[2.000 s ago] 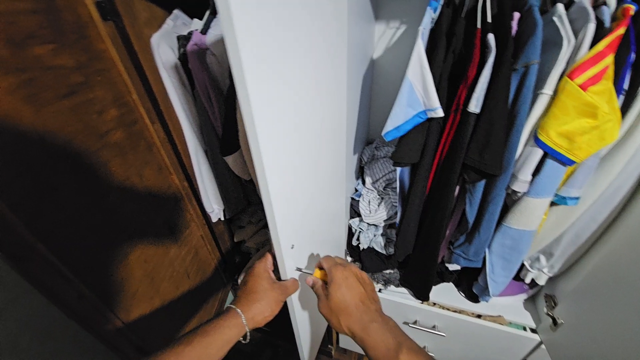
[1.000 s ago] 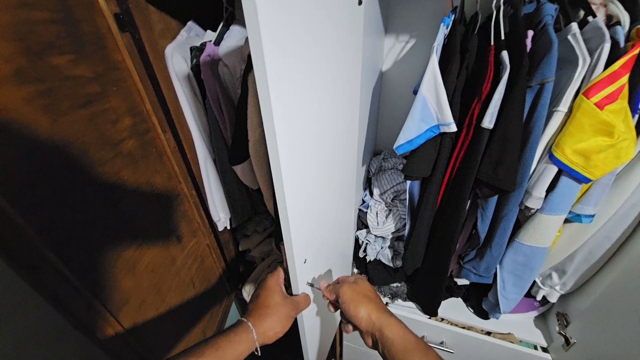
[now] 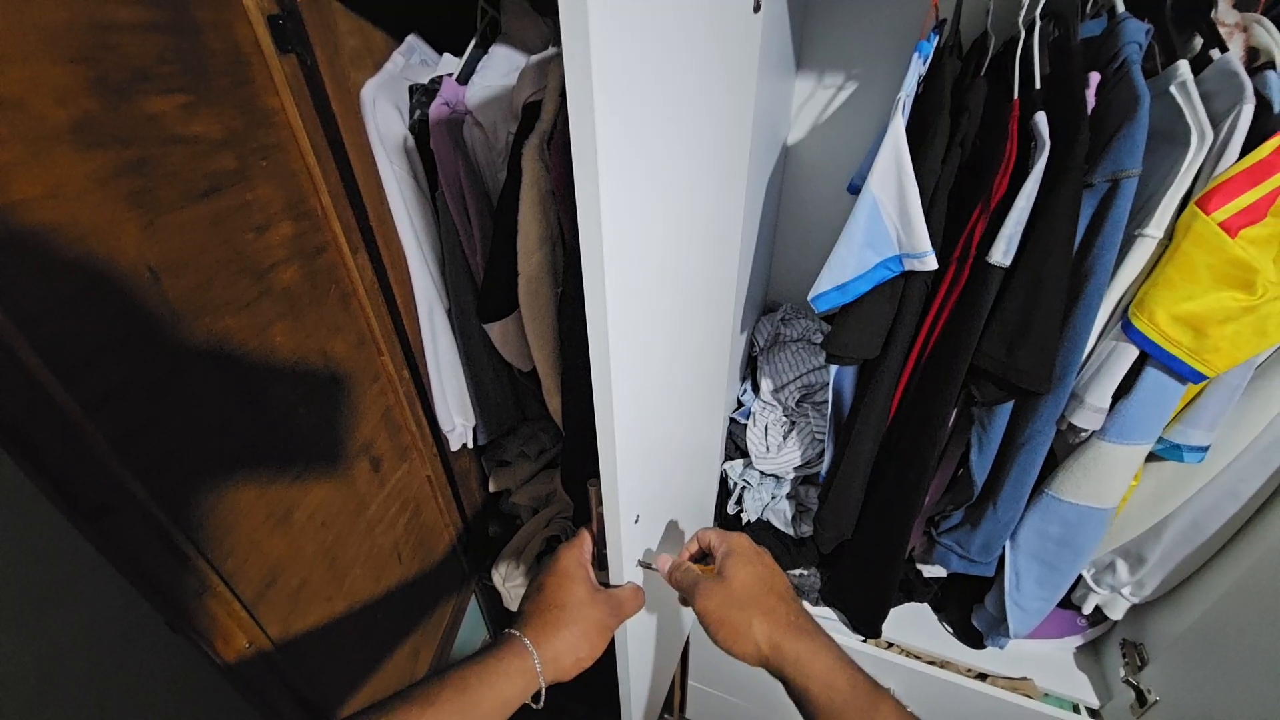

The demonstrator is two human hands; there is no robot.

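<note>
My right hand [image 3: 735,590] is closed around a screwdriver [image 3: 650,566] with an orange handle, mostly hidden by the fingers. Its metal tip meets the white door panel [image 3: 665,250] low down, near the left edge. A small dark hole or mark [image 3: 637,519] shows on the panel just above the tip. My left hand [image 3: 572,610], with a chain bracelet [image 3: 530,660] on its wrist, rests at the panel's left edge, thumb toward the front face and fingers behind, partly hidden.
Right of the panel, shirts and trousers [image 3: 970,300] hang above crumpled clothes [image 3: 785,400] and a white drawer [image 3: 900,680]. A metal hinge [image 3: 1135,675] is at lower right. More clothes [image 3: 430,240] hang at left beside a brown wooden door [image 3: 200,250].
The orange handle, plainly visible two seconds ago, is now mostly covered by my right fingers. Both hands stay low on the panel. The view has shifted slightly.
</note>
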